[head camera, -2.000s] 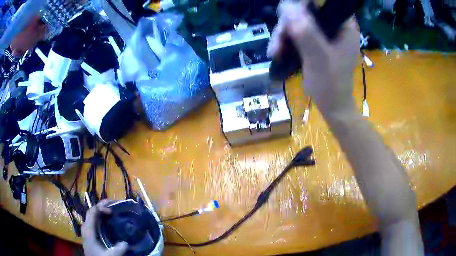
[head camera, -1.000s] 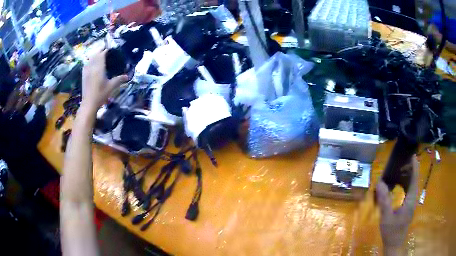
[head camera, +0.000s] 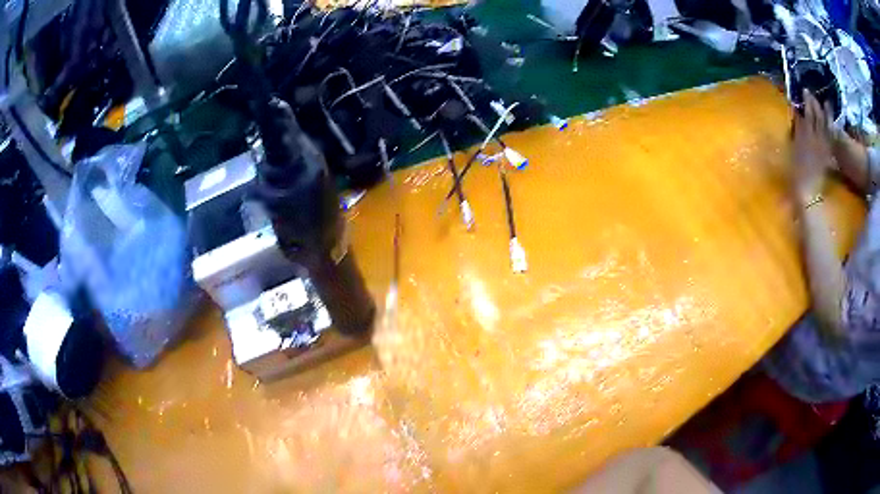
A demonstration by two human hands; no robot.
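Observation:
The screw feeder [head camera: 227,280], a silver-white box with a dark open tray and a front pickup block, stands on the orange tabletop at the left. The black electric screwdriver [head camera: 294,193] hangs in front of its right side, blurred. Thin connector wires with white plugs [head camera: 518,255] lie right of it. A bluish clear plastic bag [head camera: 130,260] sits left of the feeder. Neither of my hands shows. A skin-toned shape, cut off at the bottom edge, may be part of my arm; I cannot tell.
A white and black camera [head camera: 53,338] is at the left edge, with black cables below it. A black cable pile [head camera: 386,96] lies behind the feeder on the green strip [head camera: 618,82]. A coworker's arm [head camera: 820,241] rests at the table's right edge, above a red stool [head camera: 772,429].
The view has swung right. Both hands have left the picture. The screwdriver hangs free of my right hand, and the coworker's arms have come into view.

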